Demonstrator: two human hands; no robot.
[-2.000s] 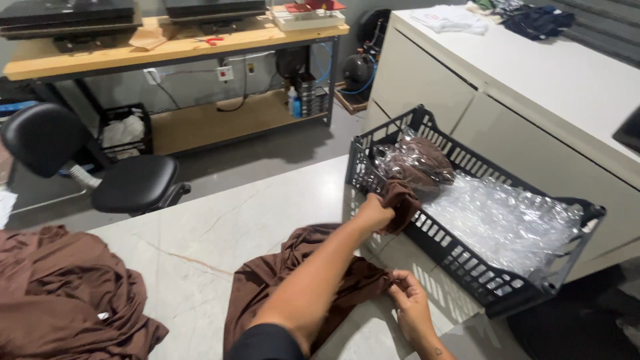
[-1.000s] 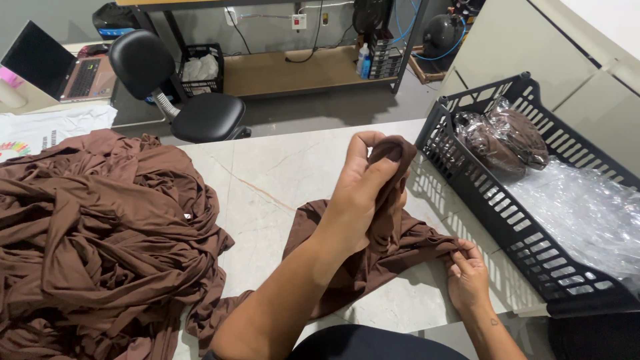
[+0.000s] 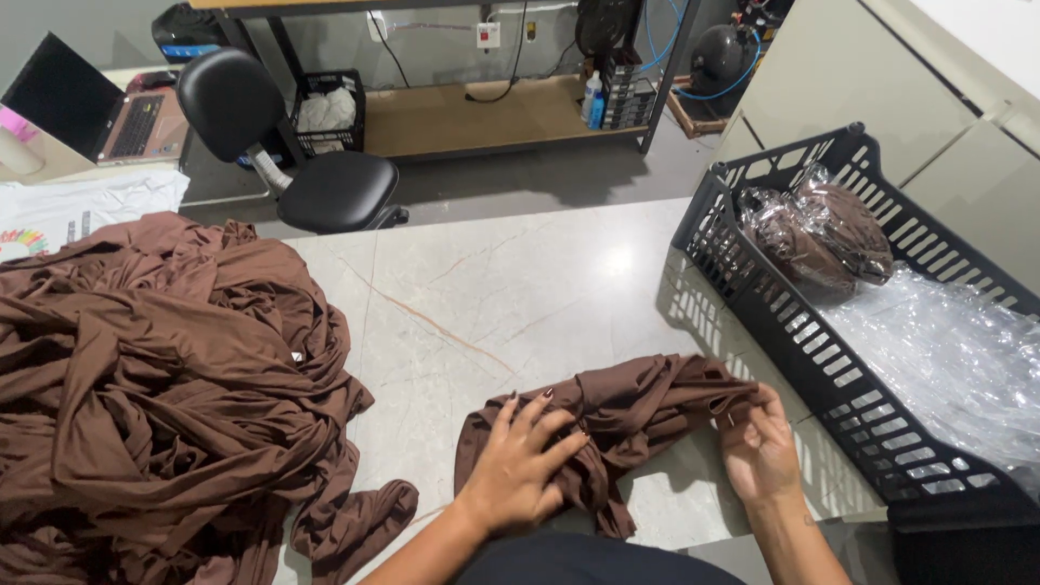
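Note:
A bunched brown fabric garment (image 3: 634,398) lies on the marble-patterned tabletop (image 3: 520,284) in front of me. My left hand (image 3: 520,471) rests on its left part, palm down with the fingers spread. At the garment's right end, my right hand (image 3: 760,447) pinches a folded edge between thumb and fingers. To the left is a large heap of similar brown fabric (image 3: 179,382), with a small white tag showing. Two clear plastic bags of brown fabric (image 3: 837,227) sit at the far end of a black plastic crate (image 3: 780,317), beside a layer of clear plastic bags (image 3: 951,357).
Beyond the table stands a black swivel chair (image 3: 337,191). A laptop (image 3: 138,126) and a white printed cloth (image 3: 106,203) are at the upper left. A workbench with a lower shelf (image 3: 479,118) stands behind, and a pale cabinet (image 3: 886,97) is beyond the crate.
My left hand has come down from holding up a part of the brown garment and now lies spread on it. Two seconds ago it was by the crate's near side. My right hand still holds the edge.

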